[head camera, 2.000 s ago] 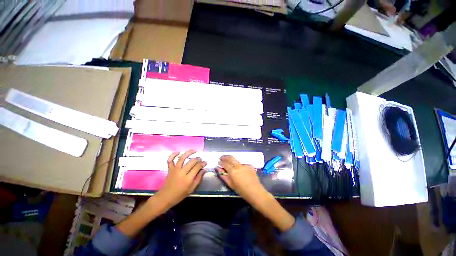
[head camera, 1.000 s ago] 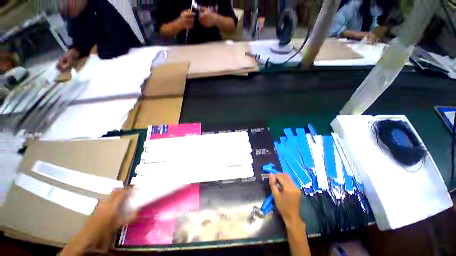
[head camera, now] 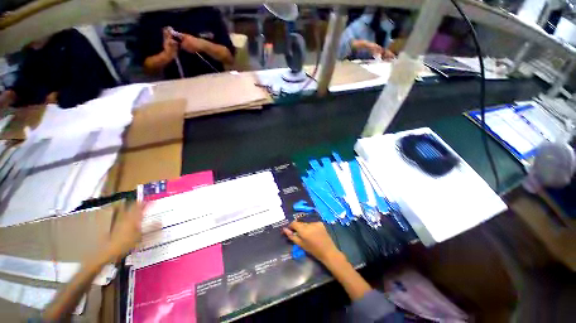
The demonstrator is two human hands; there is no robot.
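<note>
Long white strips [head camera: 221,211] lie side by side on the glossy pink-and-black printed sheet [head camera: 180,284]. My left hand [head camera: 129,230] is blurred at the left ends of the strips; whether it grips one cannot be told. My right hand [head camera: 311,238] rests with curled fingers on the sheet's black part, right of the strips. Small curled blue liner bits [head camera: 303,206] lie above it, and another [head camera: 298,252] lies below its fingers. A fanned pile of blue strips [head camera: 325,189] lies to the right, with thin black leads [head camera: 379,238] tangled below.
A white box [head camera: 442,202] bears a coiled black wire [head camera: 428,154] at right. Cardboard sheets [head camera: 95,221] hold more white strips at left. White paper sheets [head camera: 63,164] lie at upper left. A taped post [head camera: 398,88] stands behind the pile. Other people work across the bench.
The view has swung right since one second ago. The lifted white strip is no longer seen apart from the row. My left hand is now at the row's left end; my right hand stays near the liner bits.
</note>
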